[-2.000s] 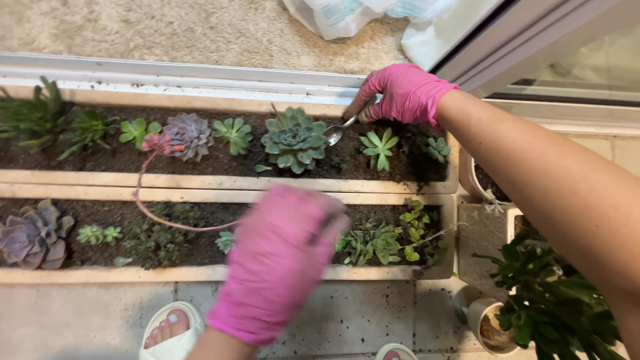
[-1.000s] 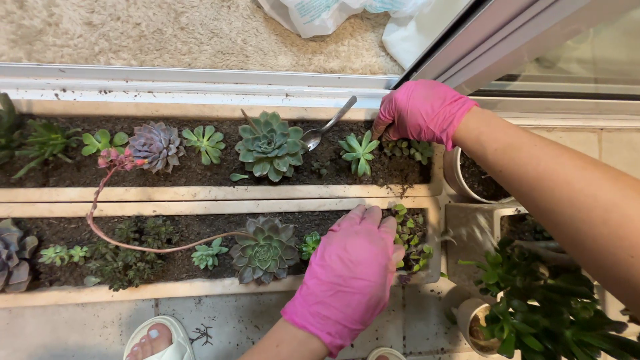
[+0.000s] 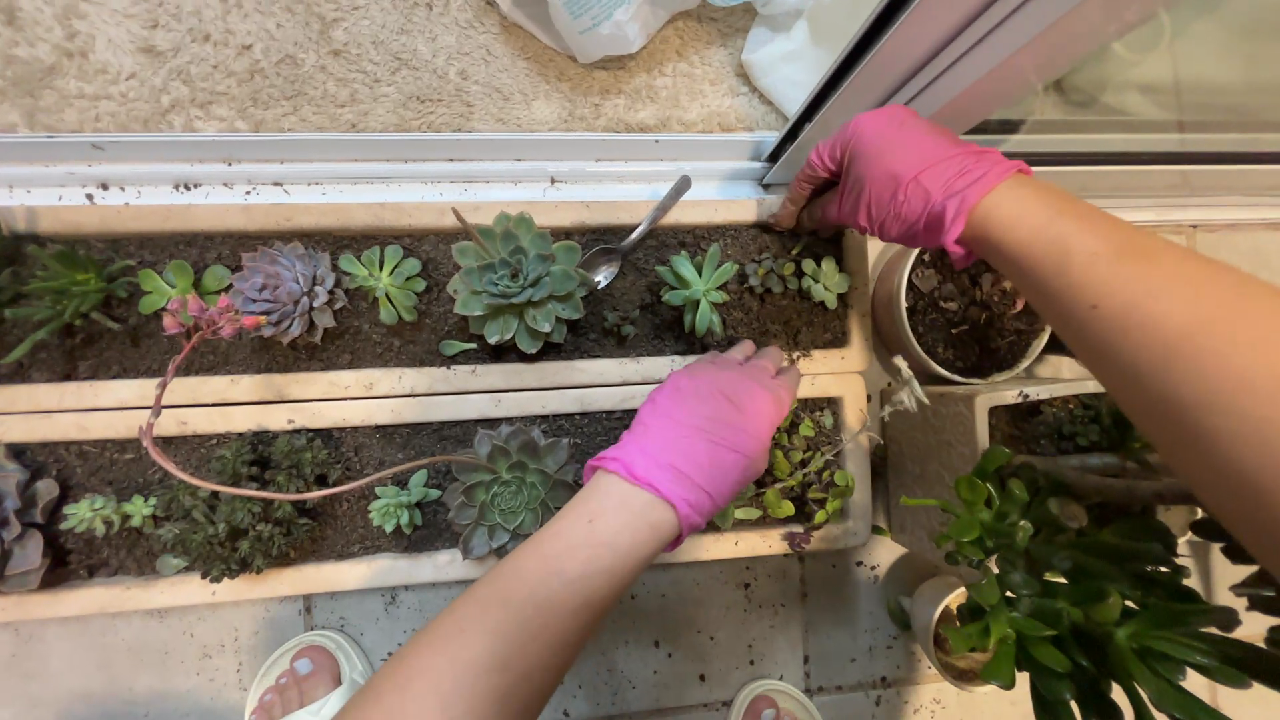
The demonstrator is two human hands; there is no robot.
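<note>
Both hands wear pink gloves. My left hand (image 3: 705,430) lies over the rims where two long planters meet, its fingertips at the rear planter's front rim (image 3: 330,382); whether it holds anything is hidden. My right hand (image 3: 880,185) is at the back right corner of the rear planter, fingers bent down to the soil; what is between them cannot be told. A metal spoon (image 3: 650,215) stands tilted in the soil beside a large green rosette succulent (image 3: 518,283). Right of it grow a light green succulent (image 3: 697,290) and a small rosette (image 3: 825,282).
The front planter (image 3: 300,580) holds a dark green rosette (image 3: 510,495) with a long pink flower stalk (image 3: 290,494). At the right are a round pot of soil (image 3: 970,315) and a leafy potted plant (image 3: 1090,590). A sliding door frame (image 3: 850,90) and white track (image 3: 400,165) run behind.
The right hand held the spoon in the oldest frame; it has let go, and the spoon stays in the soil. The right hand has moved right to the planter's corner. The left hand has moved right.
</note>
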